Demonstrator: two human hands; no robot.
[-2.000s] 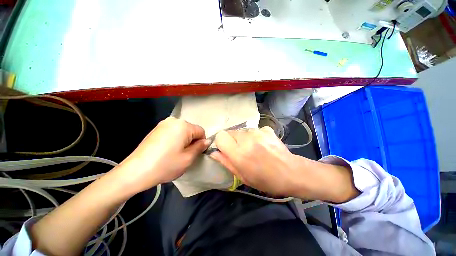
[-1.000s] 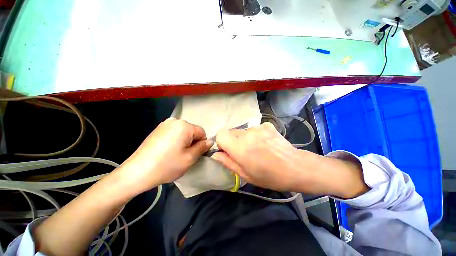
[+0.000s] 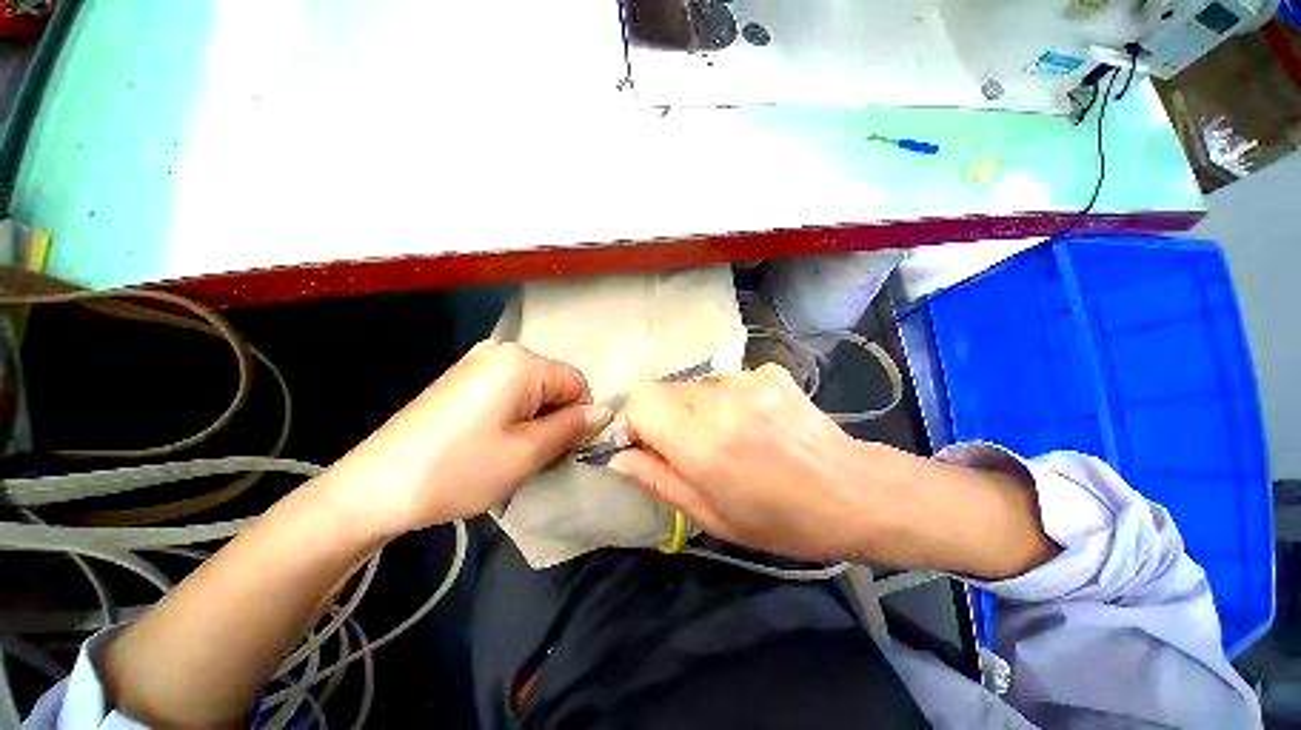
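Observation:
A beige fabric piece (image 3: 628, 321) hangs from under the table's front edge down to my lap. My left hand (image 3: 500, 428) pinches it at its middle with thumb and forefinger. My right hand (image 3: 742, 449) pinches it just to the right, the fingertips of both hands almost touching. A narrow grey strip (image 3: 691, 372) runs slantwise across the fabric and passes under my right fingers. A yellow strip (image 3: 676, 532) shows below my right hand. Whether my right hand also holds a small tool cannot be told.
The pale green table (image 3: 428, 171) has a red front edge. On it are a blue-handled tool (image 3: 913, 146) and the white sewing machine (image 3: 885, 57). A black cable (image 3: 1101, 157) crosses the edge. A blue crate (image 3: 1141, 399) stands right; cream straps (image 3: 157, 475) hang left.
The fingertips have shifted very slightly on the fabric, and the grey strip between them has changed shape a little. Both hands keep their grip in nearly the same place.

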